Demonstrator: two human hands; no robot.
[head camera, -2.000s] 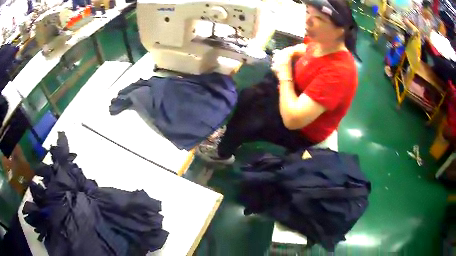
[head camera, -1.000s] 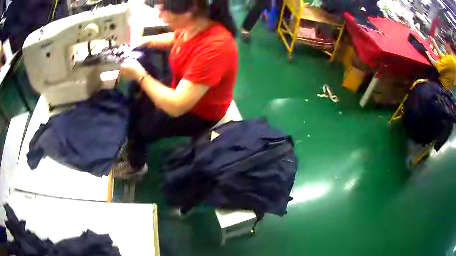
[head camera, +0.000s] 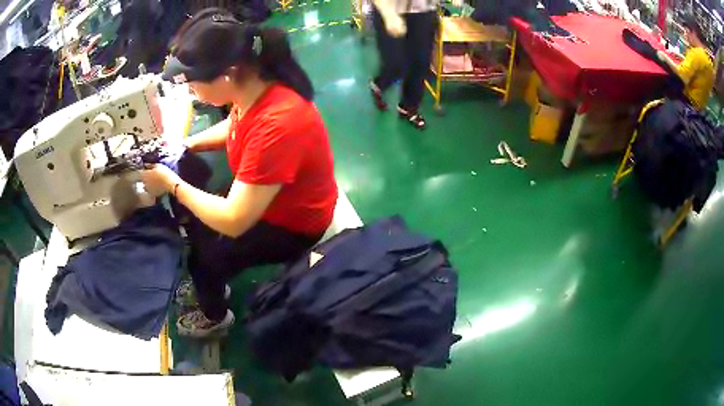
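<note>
No hand of mine is in the picture. A big dark navy garment bundle (head camera: 365, 297) lies across a white-topped bench (head camera: 369, 382), its edges hanging over both sides. A small cream ticket (head camera: 316, 258) lies on it. A navy garment piece (head camera: 119, 273) lies on the white table (head camera: 87, 346), below a cream sewing machine (head camera: 87, 158). A person in a red shirt (head camera: 290, 151) sits on the bench and holds dark cloth at the machine with both hands.
A person in dark trousers (head camera: 403, 59) stands or walks at the top. A yellow trolley (head camera: 474, 33) and a red-covered table (head camera: 591, 59) are at the back. At right, dark cloth (head camera: 675, 151) hangs on a yellow frame. A pale scrap (head camera: 509, 155) lies on the green floor.
The view has swung right and risen. The dark heap on the near table has nearly left the picture at lower left. The person in dark trousers now shows more fully.
</note>
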